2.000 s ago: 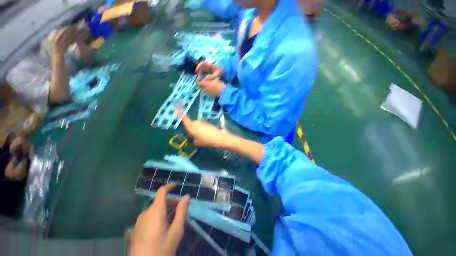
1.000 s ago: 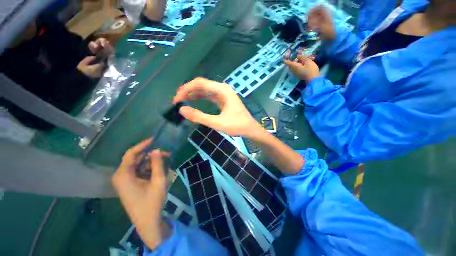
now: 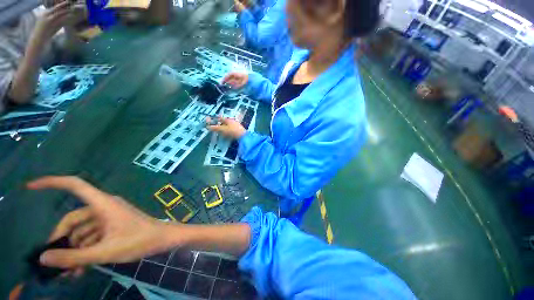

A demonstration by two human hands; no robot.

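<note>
My right hand [image 3: 99,231] is at the lower left, index finger extended, with thumb and curled fingers closed on a small black pad [image 3: 51,256]. My left hand is not clearly in view; only a small orange blur shows at the bottom left edge. Loaded sheets [image 3: 175,270] with black squares and thin light lines lie below my right wrist, cut off by the bottom edge. Yellow-edged frames [image 3: 212,196] lie on the green belt beyond my forearm, among thin dark frames [image 3: 237,193].
A person in a blue smock [image 3: 319,117] stands at the belt ahead, hands over pale blue ladder-like liners [image 3: 175,137]. Another worker's arm [image 3: 26,73] is at the upper left beside more liners [image 3: 70,82]. A white sheet [image 3: 423,176] lies on the floor at right.
The view has swung to the right. My right hand now appears lower left with the black pad. My left hand and the dark piece it held have left clear view.
</note>
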